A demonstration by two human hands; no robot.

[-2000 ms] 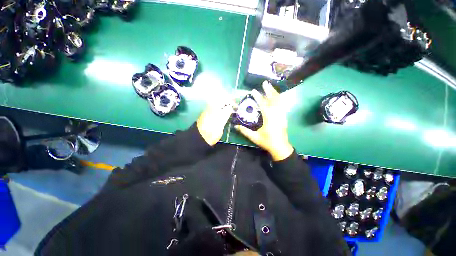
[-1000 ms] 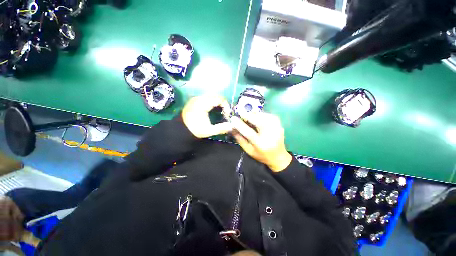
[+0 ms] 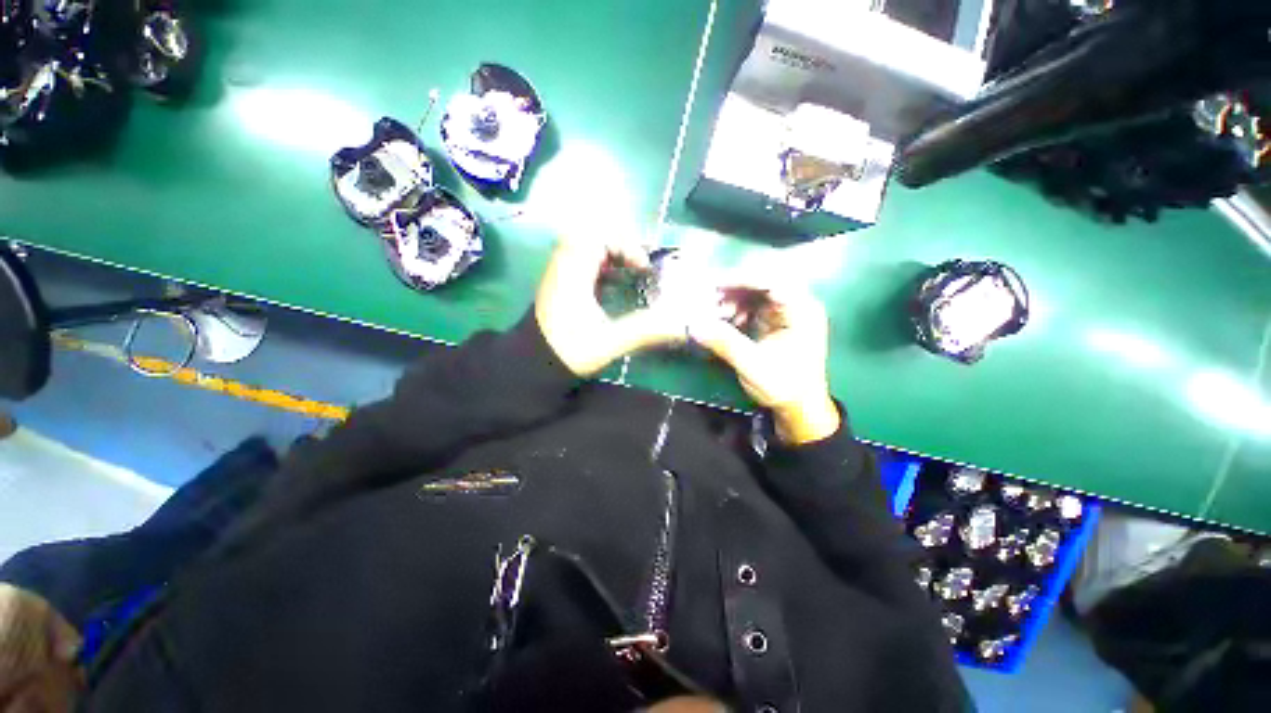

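My left hand (image 3: 592,318) and my right hand (image 3: 785,359) meet at the bench's front edge, fingers curled inward. Between their fingertips is a housing sub-assembly (image 3: 665,262), mostly washed out by glare; only a dark bit of its rim shows. Something dark, or shadow, shows inside the curled right fingers. The exact grip and any small part at the fingertips are hidden. Three round black housings with silver-white centres lie to the left, one (image 3: 491,128) behind two others (image 3: 381,174) (image 3: 434,240). Another unit (image 3: 972,309) with a pale top lies to the right.
A grey-white screw feeder (image 3: 795,160) stands behind my hands. A thick black tool or arm (image 3: 1025,112) slants in beside it. Dark piles of wired units lie at back left (image 3: 56,70) and back right (image 3: 1129,160). A blue-edged tray (image 3: 1062,592) of silver parts is below the bench.
The housing between my hands, clear before, is now washed out by glare. My right hand has turned and its fingers have curled inward. The view has shifted slightly.
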